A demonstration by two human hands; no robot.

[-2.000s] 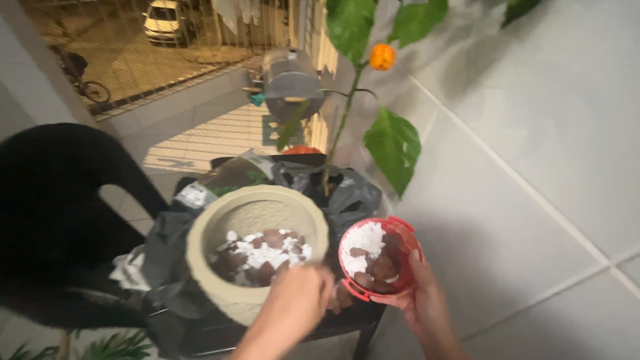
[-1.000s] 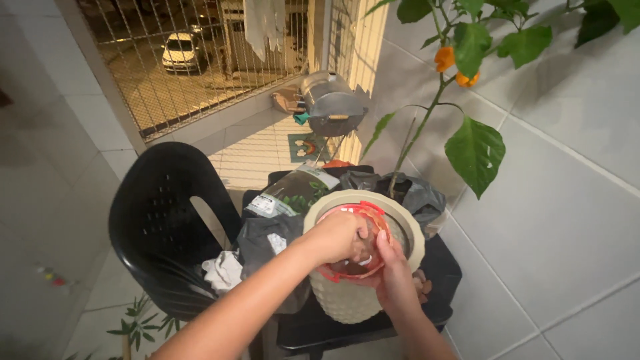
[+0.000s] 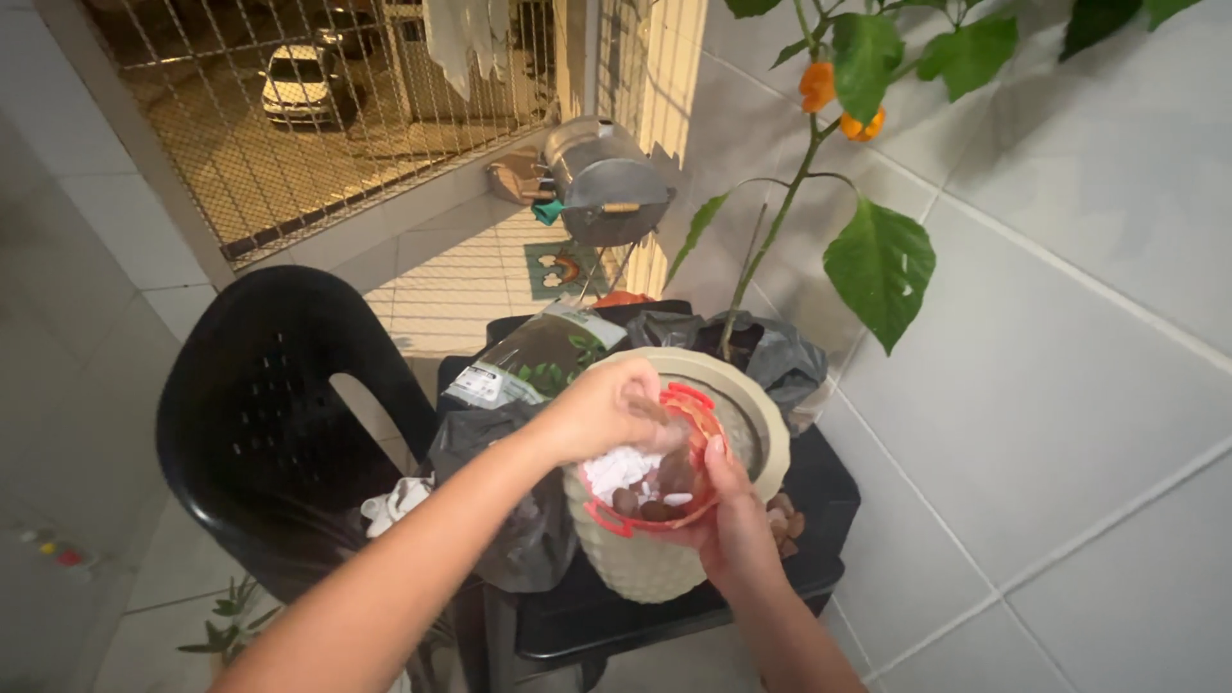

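My right hand [image 3: 733,510] holds a red plastic bowl [image 3: 616,523] by its right side, tilted over the front of a beige textured plant pot [image 3: 640,568]. In the bowl lie white pieces [image 3: 621,472] and brown clay pebbles [image 3: 654,508]. My left hand [image 3: 626,409] reaches over the bowl's upper left edge, fingers bent and blurred, with what looks like a brown pebble at the fingertips. The bowl and my hands hide much of the pot's opening. More brown pebbles [image 3: 784,525] lie on the black table right of the pot.
The black plastic table [image 3: 674,616] also bears a soil bag [image 3: 539,356], a dark plastic bag [image 3: 520,539] and a plant with orange peppers [image 3: 794,192]. A black chair [image 3: 279,404] is at left, a tiled wall [image 3: 1078,385] at right, a barbecue grill [image 3: 611,183] beyond.
The red bowl has moved from the pot's right side to over its front. My left hand was at the pot's front edge two seconds ago and is now at the bowl. The view has shifted.
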